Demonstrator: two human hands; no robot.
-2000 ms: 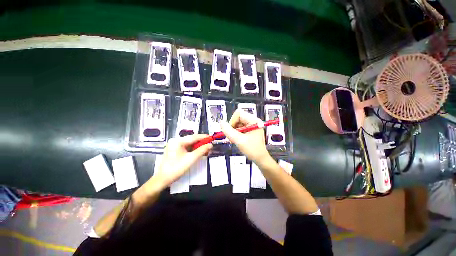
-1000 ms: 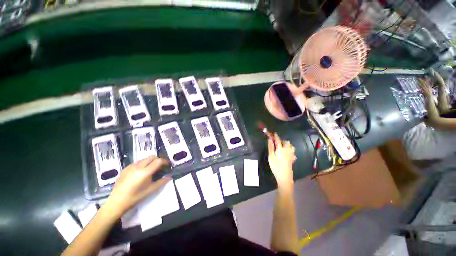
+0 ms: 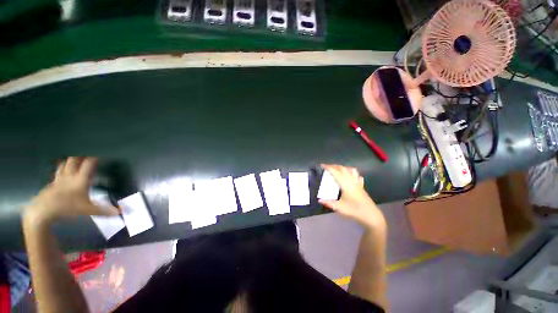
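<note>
White rectangular pieces [image 3: 249,192] lie in an uneven row along the bench's near edge, some overlapping. My left hand [image 3: 66,189] is at the far left with fingers spread, over a white piece [image 3: 109,223]; whether it grips that piece is unclear. Another white piece [image 3: 136,214] lies just right of it. My right hand [image 3: 350,194] has thumb and fingers around a white piece [image 3: 329,187] at the row's right end. A red marker pen [image 3: 369,142] lies on the bench. The blister tray [image 3: 245,30], cut off by the top edge, holds phones face down [image 3: 244,12].
A pink desk fan [image 3: 468,44] stands at the upper right, with a smartphone [image 3: 395,93] on its base. A white power strip [image 3: 451,150] with tangled cables lies right of the marker. A cardboard box [image 3: 459,216] is below right. More clear trays [image 3: 546,120] show at the far right.
The tray of phones has moved from the dark bench onto the green conveyor beyond. The marker has left my right hand and lies on the bench. Both hands are now at opposite ends of the white pieces.
</note>
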